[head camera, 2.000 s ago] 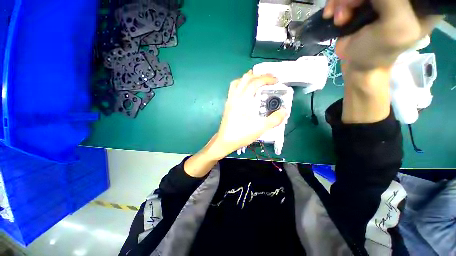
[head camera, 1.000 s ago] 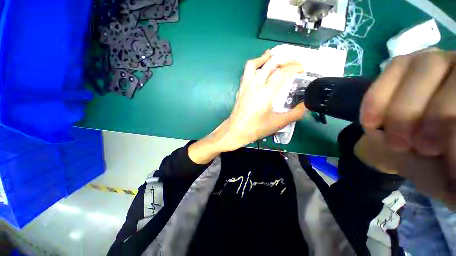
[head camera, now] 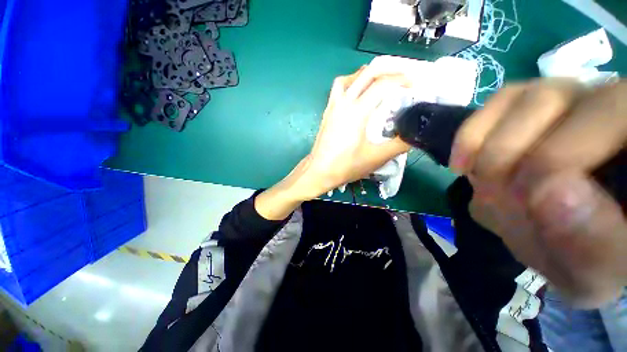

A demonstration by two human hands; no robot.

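A white camera housing (head camera: 454,77) lies on the green bench near its front edge, its arm pointing right. My left hand (head camera: 354,134) is bare and holds the housing from the left, fingers over its top. My right hand (head camera: 543,165) is large and blurred at the right, closed round a black electric screwdriver (head camera: 433,127). The screwdriver's front end is over the housing's lens area; its tip and the lens are mostly hidden. Thin lead wires (head camera: 355,189) hang from the housing's lower end at the bench edge.
A metal screw feeder (head camera: 425,26) stands at the back, with tangled thin white loops (head camera: 489,69) beside it. Black faceplates (head camera: 180,62) lie in a loose pile at left, next to a big blue bin (head camera: 62,89). Another white housing (head camera: 577,55) is at right.
My right hand and the screwdriver have come from the feeder down to the housing's lens area. My left hand still holds the housing. The whole view has shifted a little.
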